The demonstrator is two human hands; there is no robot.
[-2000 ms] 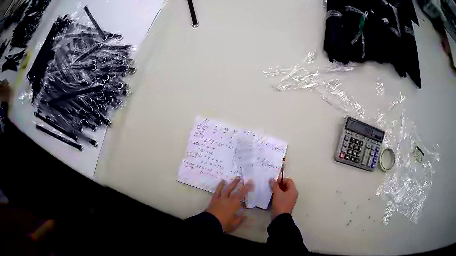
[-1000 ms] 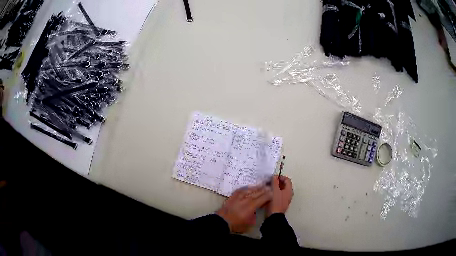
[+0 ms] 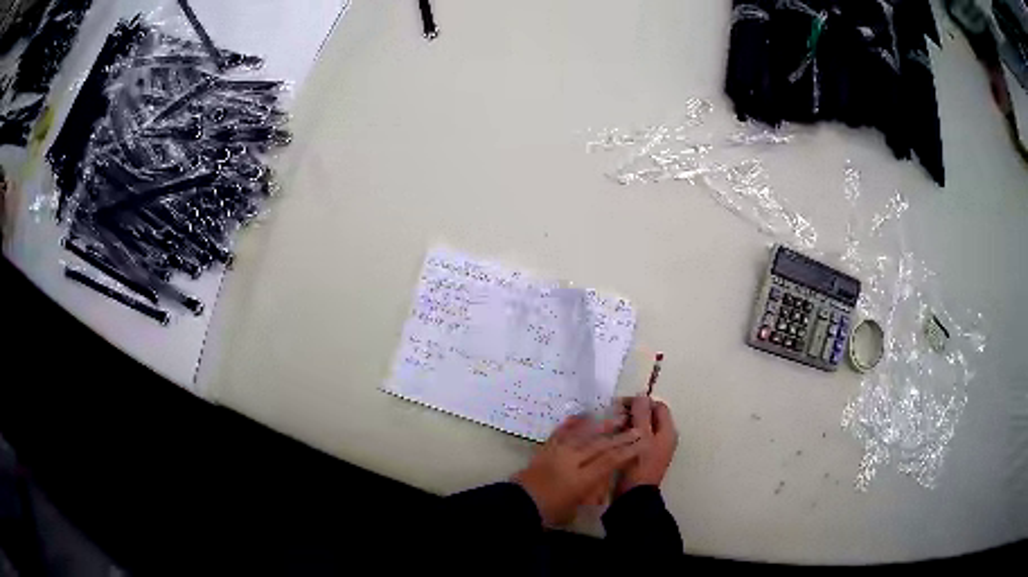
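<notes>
An open notebook (image 3: 485, 349) with handwritten white pages lies on the off-white table; a page on its right side looks blurred and slightly lifted. My left hand (image 3: 581, 460) is at the notebook's lower right edge, its fingers reaching over to my right hand; whether it grips a page cannot be told. My right hand (image 3: 650, 442) is at the lower right corner and holds a thin pen (image 3: 655, 372), whose red end points up and away from me. The fingertips of both hands partly hide each other.
A grey calculator (image 3: 804, 310) lies to the right, beside a pale tape roll (image 3: 866, 345) and crumpled clear film (image 3: 902, 428). Tied black bundles (image 3: 834, 68) lie at the far right. A pile of black straps (image 3: 169, 158) lies on a white sheet at left.
My left hand has moved right from the notebook's lower middle to my right hand. The page that stood over the middle has turned towards the right. The view has shifted slightly.
</notes>
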